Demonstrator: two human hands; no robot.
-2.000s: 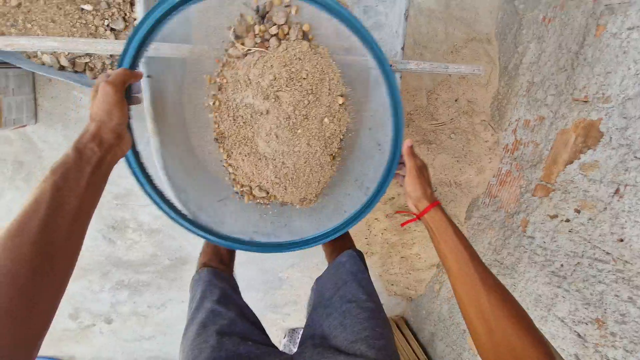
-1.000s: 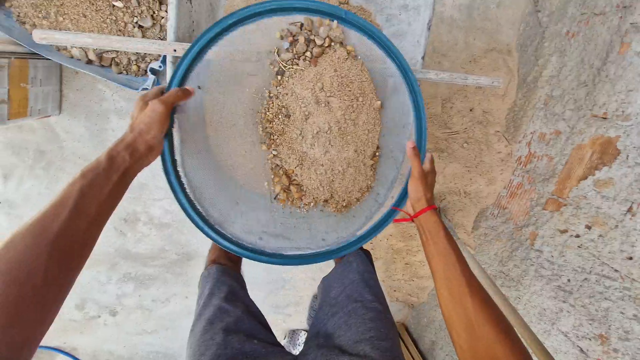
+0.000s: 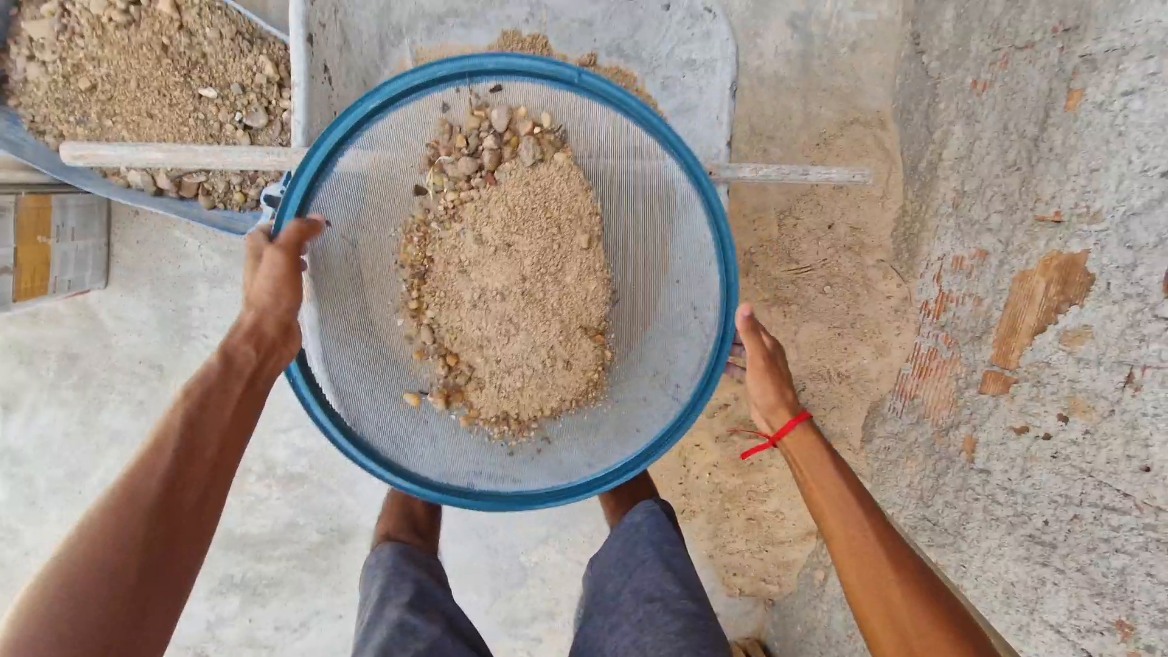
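Observation:
A round sieve with a blue rim (image 3: 511, 500) and fine mesh is held level in front of my legs. On its mesh lies a mound of sand (image 3: 525, 292), with pebbles (image 3: 493, 141) gathered at the top and along the left side. My left hand (image 3: 278, 274) grips the rim at the left, thumb over the top. At the right my right hand (image 3: 762, 370) supports the rim, its fingers partly hidden behind it; a red string is round that wrist. Beneath the sieve runs a wooden bar (image 3: 789, 173), seen through the mesh.
A grey tray or trough (image 3: 675, 55) with some sand lies under the sieve. A container heaped with gravelly sand (image 3: 146, 82) stands at the upper left, above a taped box (image 3: 59, 242). A rough wall (image 3: 1031, 502) rises at the right, with sand spilled on the floor (image 3: 812, 274) beside it.
The sand mound has shifted and spread on the mesh, with more pebbles showing along its left edge. Both hands have stayed at the rim. The view has moved somewhat.

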